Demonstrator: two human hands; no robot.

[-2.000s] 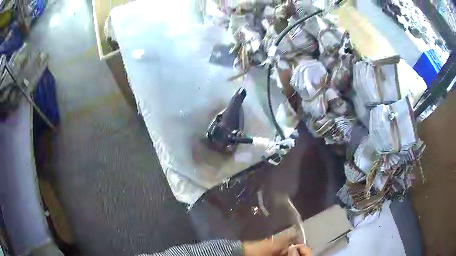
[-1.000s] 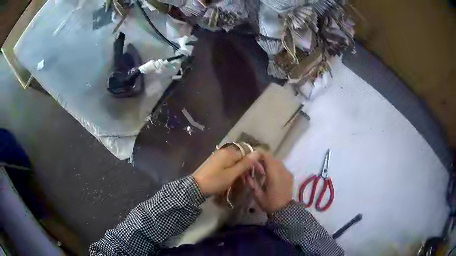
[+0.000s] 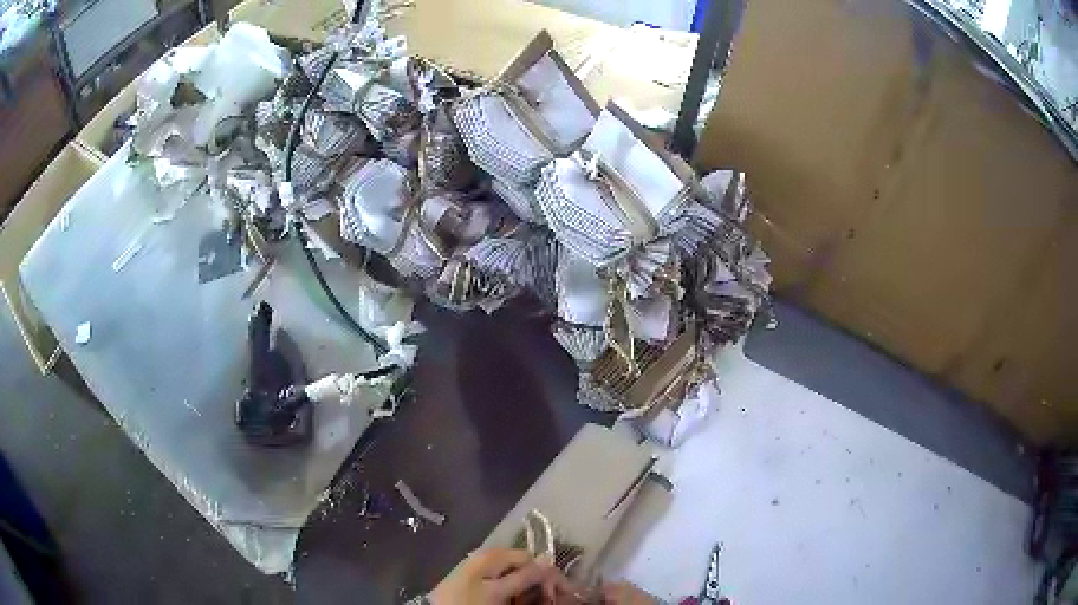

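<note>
My left hand (image 3: 491,577) is at the bottom edge, its fingers closed on a brown bundle of pieces (image 3: 566,551). A pale tie strip (image 3: 541,534) stands up in a loop from the bundle. My right hand (image 3: 621,594) is mostly cut off by the bottom edge. Its fingertips are close to the bundle, and their grip cannot be made out. A long beige cloth roll (image 3: 567,479) lies behind the hands. Scissors (image 3: 713,574) lie to the right on the white table, their blades up and the red handles cut off.
Tied grey-white and brown bundles (image 3: 609,195) are heaped beyond the white table (image 3: 828,473). A black iron (image 3: 272,390) with a white-wrapped cord stands on a neighbouring pale table (image 3: 154,355). Dark floor (image 3: 485,378) with scraps lies between. A tall brown board (image 3: 875,201) stands at the right.
The view has tilted up, so the hands, roll and scissors sit lower and more bundles show. The dark strip near the scissors has left the picture. The tie strip's loop now stands higher above the fingers.
</note>
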